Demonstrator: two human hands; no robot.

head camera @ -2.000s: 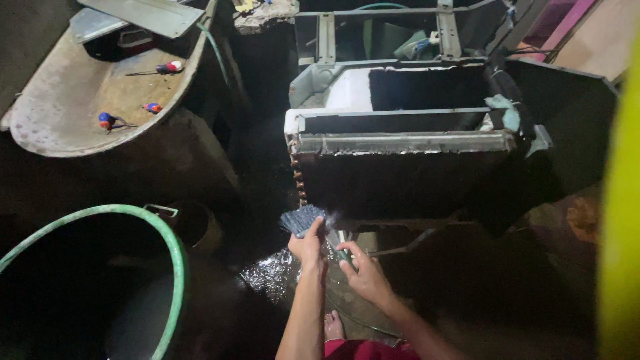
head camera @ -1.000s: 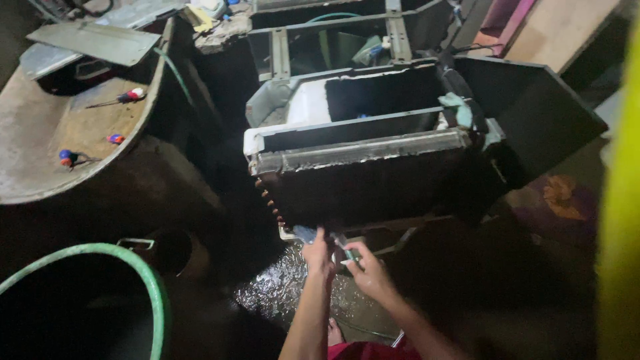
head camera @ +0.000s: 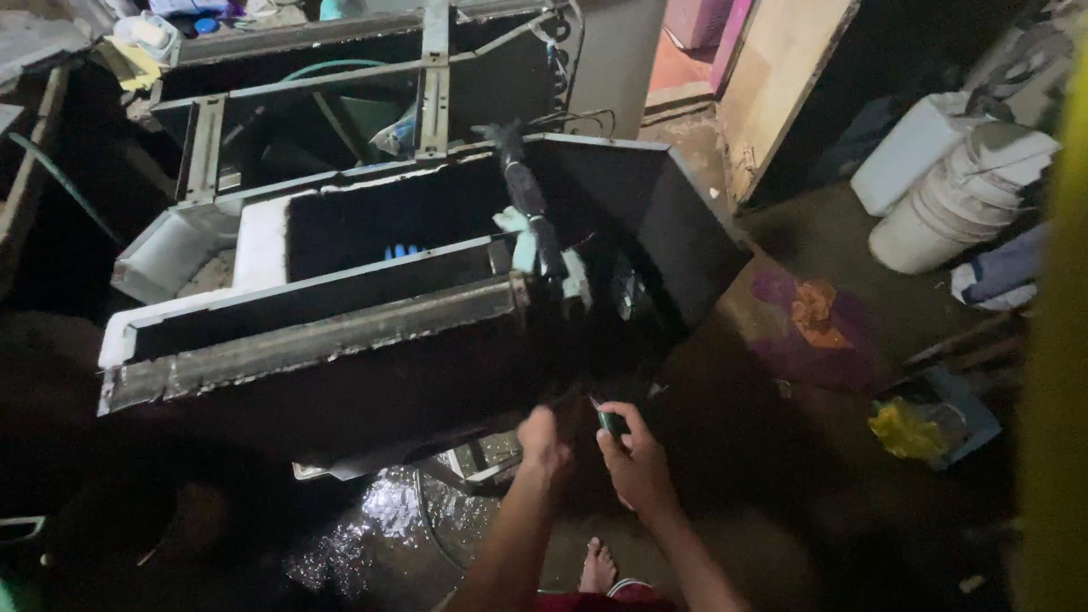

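Note:
Below the right part of a dark open-topped metal housing, possibly an air conditioner unit (head camera: 340, 327), are both my hands. My left hand (head camera: 544, 446) is curled and blurred near the dark front face; whether anything is in it is hidden. Just to its right, my right hand (head camera: 636, 463) grips a small green cylindrical tool (head camera: 608, 421) between thumb and fingers, its thin tip toward the housing. Insulated pipes with pale wrapping (head camera: 527, 242) cross the housing's right end. A white block (head camera: 262, 242) lies inside its left part.
Wet floor (head camera: 399, 501) shines below the housing, with a thin hose (head camera: 425, 514) across it. A metal frame (head camera: 433, 110) stands behind. At right are a white bucket (head camera: 943, 204), an orange cloth or bag (head camera: 816, 310) and a yellow bag (head camera: 909, 429). My bare foot (head camera: 597, 565) is below my hands.
The view has swung right. Both hands have moved from the housing's left end toward its right end. The grey bristled or finned piece seen in my left hand earlier is no longer visible.

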